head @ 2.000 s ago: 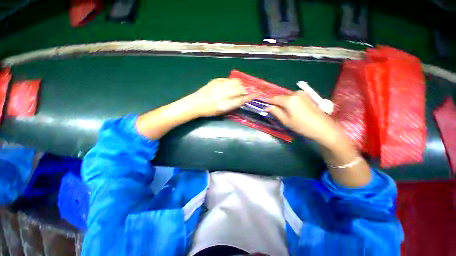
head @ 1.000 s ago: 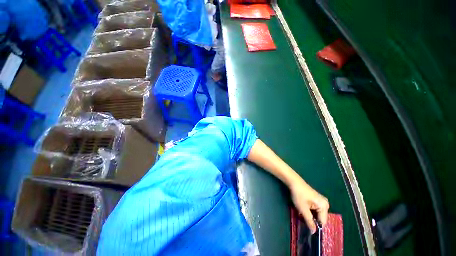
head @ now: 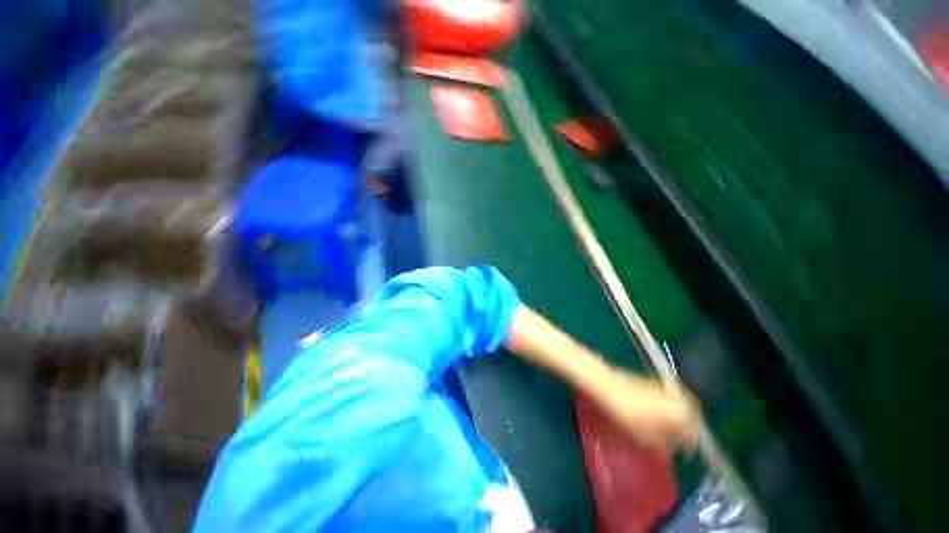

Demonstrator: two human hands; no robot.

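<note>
My left hand (head: 658, 412) is blurred, over the upper end of a red bubble bag (head: 626, 479) on the dark green bench top (head: 520, 416). Whether its fingers grip the bag is too blurred to tell. A shiny clear plastic bag (head: 720, 510), with something grey in it, lies just right of the red bag at the bottom edge. What it holds is cut off. My right hand is out of the picture.
The pale edge strip (head: 583, 229) separates bench and green conveyor, which carries a red bag (head: 590, 135). More red bags (head: 468, 112) lie at the bench's far end. A blue stool (head: 297, 198) and plastic-lined boxes (head: 135, 234) stand at left. Another person's blue clothing (head: 323, 62) shows beyond.
The view swung from the bench front to the left, and is now blurred. My left hand has moved up toward the edge strip; the dark unit seen under it earlier no longer shows clearly.
</note>
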